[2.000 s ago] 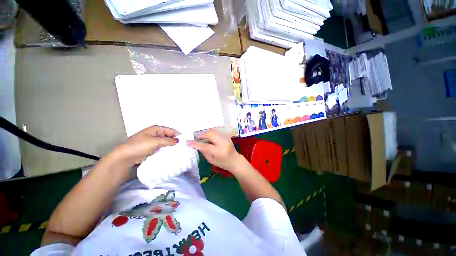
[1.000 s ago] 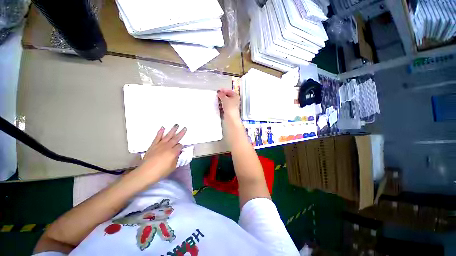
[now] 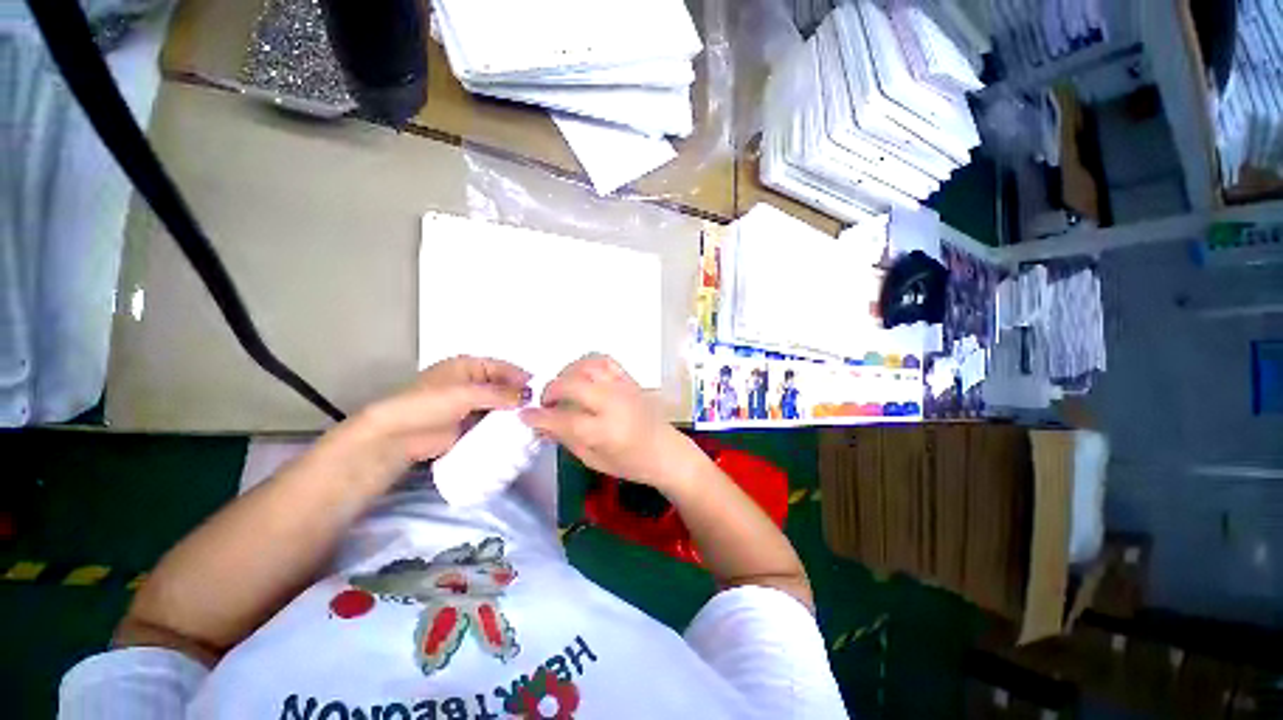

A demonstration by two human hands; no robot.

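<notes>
A white board (image 3: 542, 303) lies flat on the beige bench in front of me. My left hand (image 3: 464, 405) and my right hand (image 3: 605, 415) meet at the board's near edge. My left hand holds a small thin white sheet (image 3: 486, 457), which hangs below the fingers near my lap. The fingertips of my right hand are pinched at the sheet's upper edge. Whether a small piece is between them is too small to tell.
White boards are piled behind (image 3: 570, 42) and at back right (image 3: 872, 113). More boards (image 3: 802, 281) lie on a printed colour sheet (image 3: 809, 394). A black ring-like object (image 3: 915, 288), a dark cylinder (image 3: 377, 56), a black cable (image 3: 211, 260) and a red stool (image 3: 739, 492) show.
My right hand has left the board's right edge and come back to my left hand. My left hand has come off the board and lifted the small sheet. The camera view has shifted.
</notes>
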